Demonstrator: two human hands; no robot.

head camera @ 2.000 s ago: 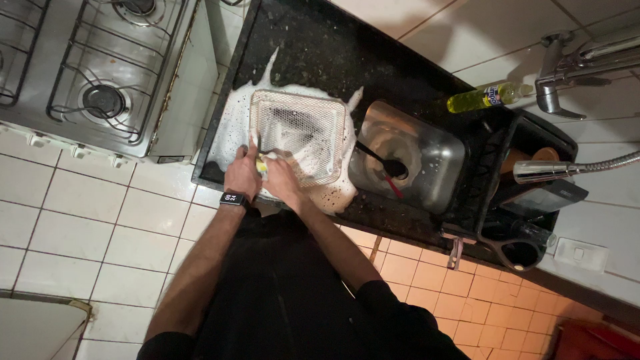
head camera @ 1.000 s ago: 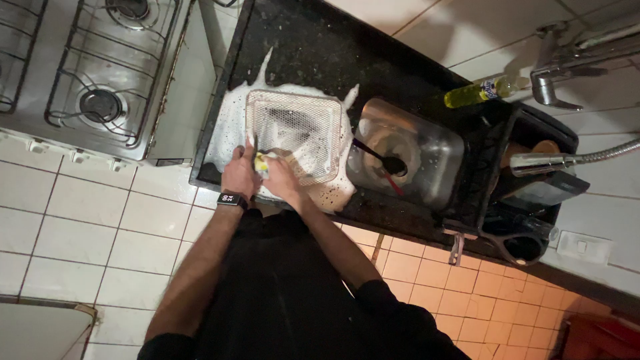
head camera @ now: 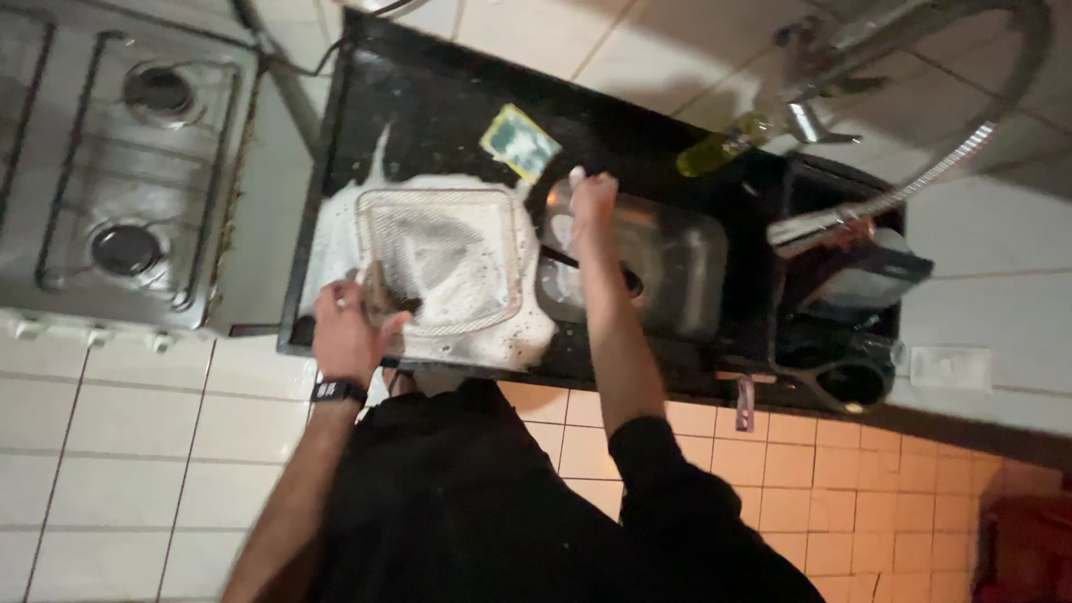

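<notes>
A rectangular mesh basket (head camera: 440, 260) lies in white suds (head camera: 540, 327) on the black stone counter (head camera: 419, 100). My left hand (head camera: 347, 327), with a watch on its wrist, is at the basket's near left corner, fingers spread and thumb by the rim; blur hides whether it grips the rim. My right hand (head camera: 593, 197) is over the far left edge of the steel sink (head camera: 699, 260), its fingers curled, with something small and white at the fingertips. A yellow-and-green sponge (head camera: 519, 142), foamy on top, lies on the counter behind the basket. A black utensil (head camera: 559, 255) is partly in the sink.
A gas stove (head camera: 126, 167) stands to the left. A bottle of yellow-green liquid (head camera: 720, 155) lies near the wall beside the faucet (head camera: 808, 121). A flexible spray hose (head camera: 930, 180) hangs over the black dish rack (head camera: 837, 335) at the right.
My right hand has moved away from the basket, right and back to the sink. The sponge, earlier at my hands, now lies on the counter. My left hand has shifted slightly left.
</notes>
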